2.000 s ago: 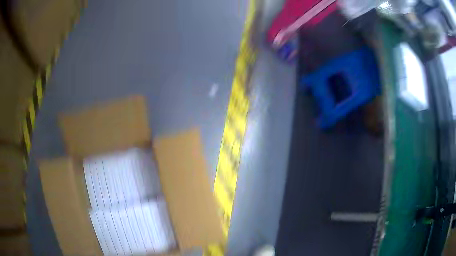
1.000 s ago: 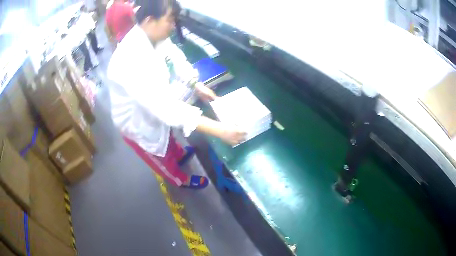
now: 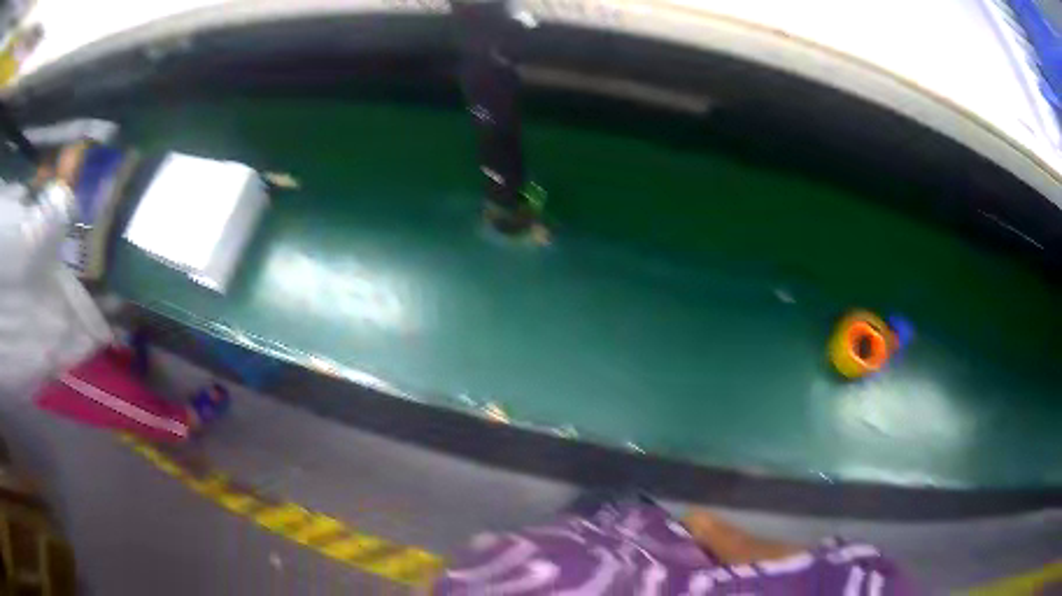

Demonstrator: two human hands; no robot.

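A stack of white product boxes (image 3: 196, 215) lies on the green surface (image 3: 559, 338) at the left, beside a co-worker. A yellow-orange packing tape roll (image 3: 863, 345) lies on the green surface at the right, with a small blue item (image 3: 900, 331) touching it. Neither of my hands shows clearly. A patch of bare skin, perhaps part of an arm, shows at the bottom edge beside purple patterned clothing; I cannot tell which side it belongs to. The picture is blurred.
A co-worker in white top (image 3: 41, 279) and red trousers stands at the left by the blue scale (image 3: 99, 186). A dark post (image 3: 491, 111) rises from the bench. A raised white worktop runs along the top. Yellow-black floor tape (image 3: 291, 520) crosses the grey floor.
The view has swung right along the bench. The co-worker and white stack now sit at the far left, and the co-worker's hands are off the stack. The tape roll has come into view.
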